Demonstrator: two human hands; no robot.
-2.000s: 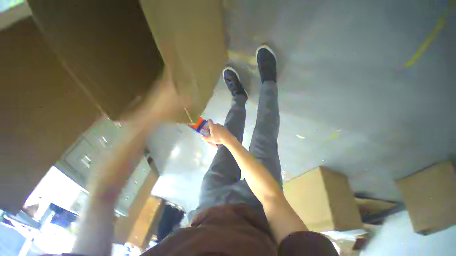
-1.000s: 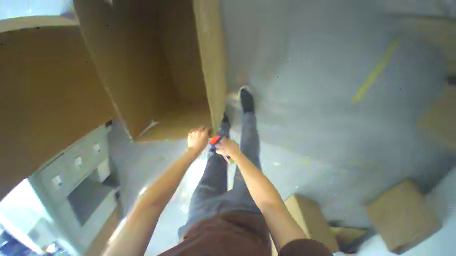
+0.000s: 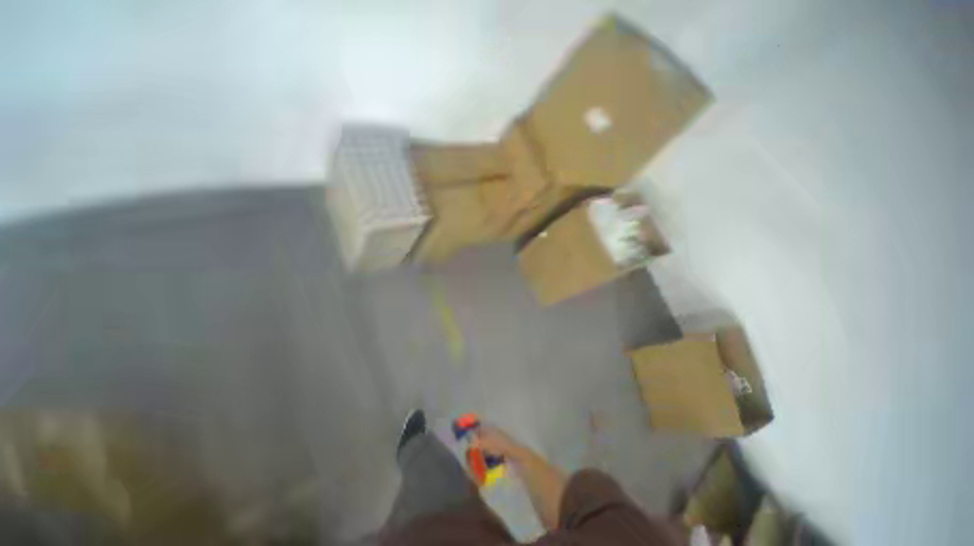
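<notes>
My right hand (image 3: pixel 502 446) is near the bottom centre, closed around the tape dispenser (image 3: pixel 477 464), which shows orange-red, blue and yellow parts. The dispenser is in front of my legs, above the floor, and touches no carton. My left hand is not in view. The picture is blurred, so the fingers and the tape on the dispenser do not show clearly.
A pale stacked block (image 3: pixel 379 203) stands beside brown cartons (image 3: pixel 465 197). A large carton (image 3: pixel 614 107) has a white label. A carton with white crumpled filling (image 3: pixel 577 256) and another open carton (image 3: pixel 689 386) stand along the white wall. Blurred brown shapes are at lower left.
The view has swung away from the large open carton, now out of the picture, to the wall with other cartons. My left hand has left the view. My right hand still holds the dispenser.
</notes>
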